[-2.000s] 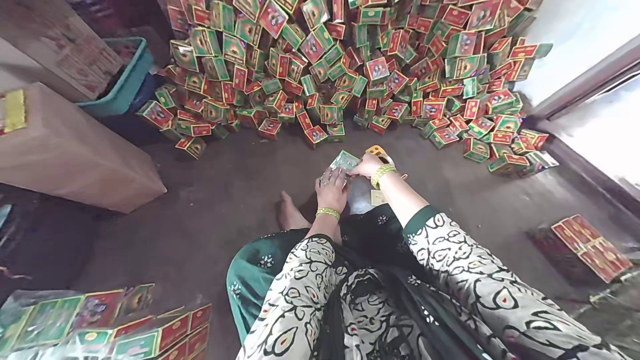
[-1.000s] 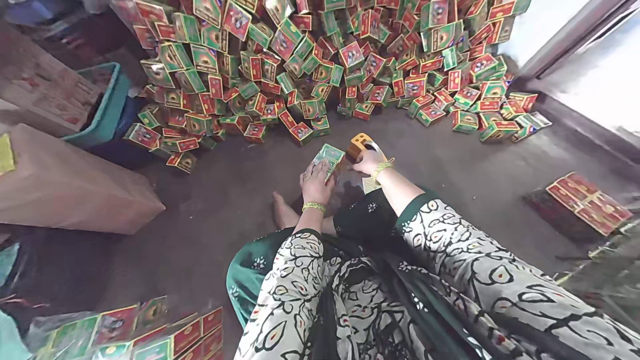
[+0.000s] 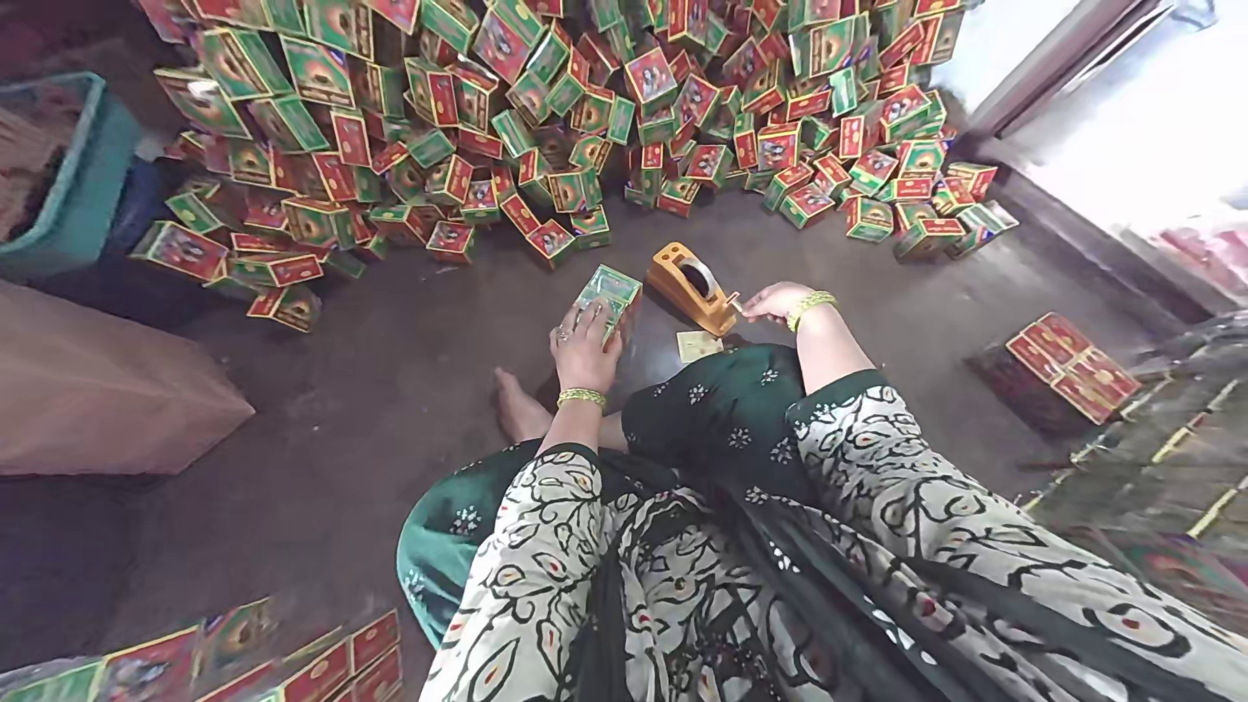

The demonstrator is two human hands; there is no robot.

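My left hand (image 3: 585, 346) rests with its fingers over a small green printed carton (image 3: 611, 291) on the floor, gripping it. To the right of that carton lies a yellow tape dispenser (image 3: 686, 295) with a roll of clear tape in it. Beside the dispenser's near end, my right hand (image 3: 777, 302) pinches a short piece of tape (image 3: 737, 304) between thumb and fingertips. A small pale yellow paper (image 3: 698, 345) is on the floor just below the dispenser, close to my knee.
A large heap of red and green cartons (image 3: 585, 185) spreads along the far side. At the left are a teal crate (image 3: 88, 175) and a big brown cardboard box (image 3: 107, 390). Stacked red cartons (image 3: 1072, 366) stand at the right, and more packed cartons (image 3: 322, 673) at the lower left.
My right hand has moved right, from the carton to the dispenser's near end. My left hand has stayed at the carton.
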